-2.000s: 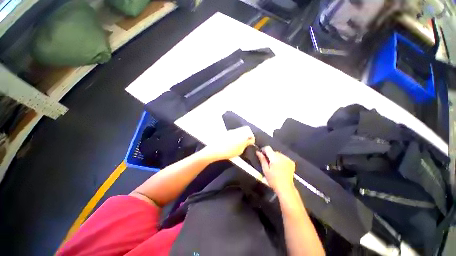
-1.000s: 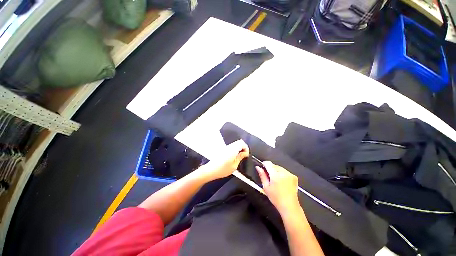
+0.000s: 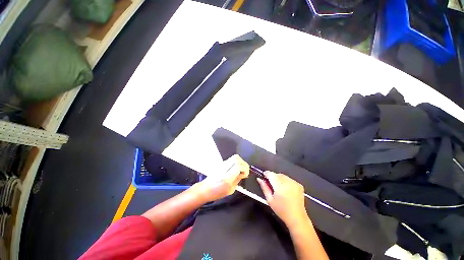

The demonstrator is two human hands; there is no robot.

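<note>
A black zippered panel [image 3: 325, 188] lies slantwise across the near edge of the white table, with a silver zipper line [image 3: 328, 205] along it. My left hand [image 3: 235, 171] pinches the panel near its upper left end. My right hand [image 3: 283, 192] is just right of it, closed around small dark reddish snips [image 3: 260, 175] whose tips point towards my left fingers. Whether the blades are open is too small to tell. Another zippered panel [image 3: 196, 91] lies flat at the left of the table.
A pile of black panels [image 3: 386, 147] with silver zippers covers the table's right side. A blue crate [image 3: 168, 186] with black pieces is below the left table edge. Another blue bin [image 3: 432, 43] is at the upper right. Green sacks [image 3: 48, 63] are on a shelf at left.
The view has shifted, so the table's far corner sits higher and further left. Both hands stay at the same part of the panel, with small changes in wrist and finger position.
</note>
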